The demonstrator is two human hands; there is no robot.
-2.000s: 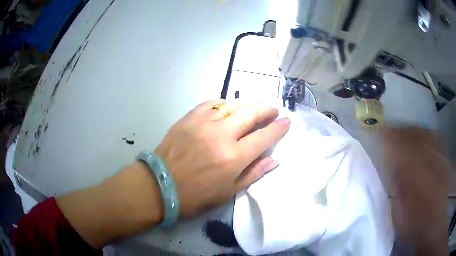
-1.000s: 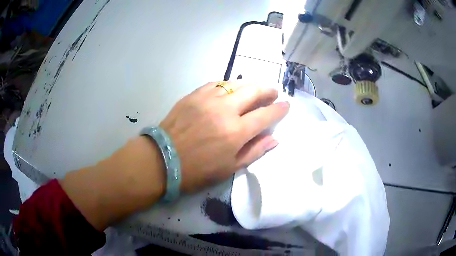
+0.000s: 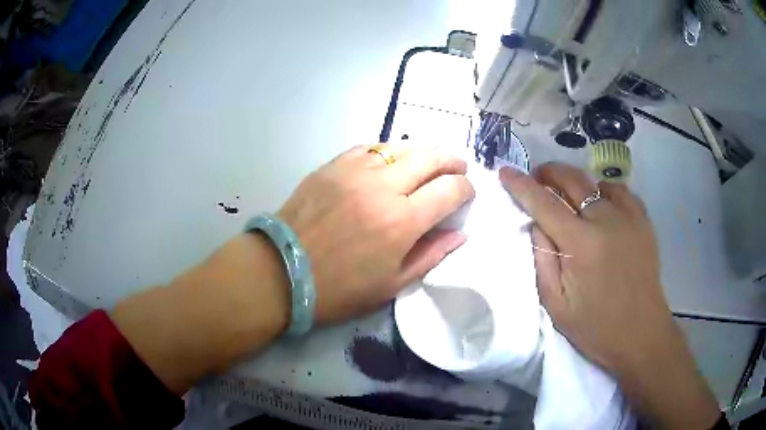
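Note:
A white garment piece (image 3: 479, 327) lies on the machine bed, its tube-like open end facing the front edge. Its far end is at the presser foot (image 3: 487, 149). My left hand (image 3: 378, 222) lies flat on its left side, fingertips just short of the foot. My right hand (image 3: 592, 260) is on its right side, index fingertip close to the foot, other fingers curled. A fine pale thread (image 3: 552, 251) runs by the right fingers. The needle is too unclear to tell.
The sewing machine head (image 3: 579, 59) with its cream tension knob (image 3: 611, 159) stands above and right. The slide plate (image 3: 432, 92) is left of the foot. A tape measure (image 3: 277, 406) runs along the front edge. White cloth (image 3: 38, 294) hangs at the left.
My right hand, blurred at the far right two seconds ago and out of view one second ago, is now on the cloth beside the foot. The cloth's right side is drawn in. My left hand stays nearly in place.

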